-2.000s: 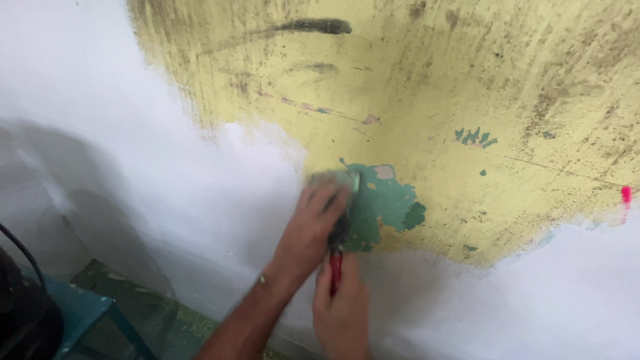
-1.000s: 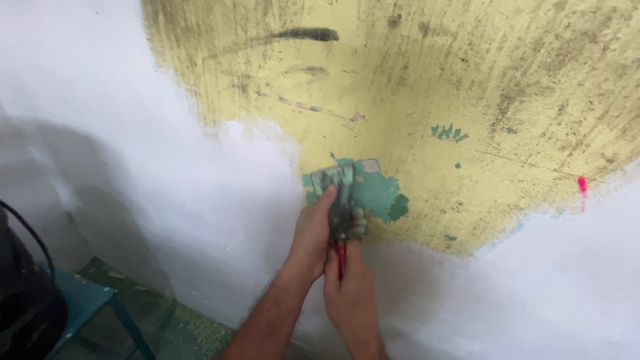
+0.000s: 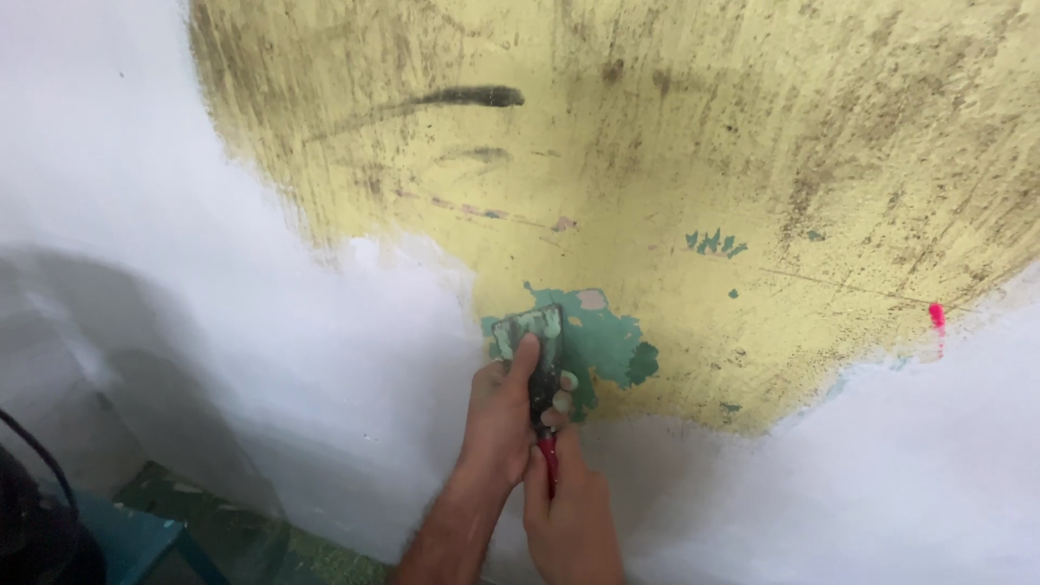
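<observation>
A putty knife (image 3: 547, 361) with a dark, paint-smeared blade and a red handle is held upright in front of the yellow wall (image 3: 617, 187). My left hand (image 3: 502, 414) grips its blade from the left, the thumb laid over the front and pale-smeared fingertips showing at the right edge. Lower down, my right hand (image 3: 569, 504) is closed around the red handle. Behind and right of the blade is an exposed green patch (image 3: 605, 337) with ragged edges. Whether the blade's top edge touches the wall cannot be told.
White coating (image 3: 366, 366) covers the wall left of and below the yellow area. Small green chips (image 3: 715, 244) and a pink mark (image 3: 937, 315) lie to the right. A blue stand (image 3: 134, 536) with a dark object (image 3: 41, 520) on it occupies the lower left.
My left hand was blurred over the green patch two seconds ago; it now shows clearly on the blade, thumb in front. The right hand has stayed on the red handle.
</observation>
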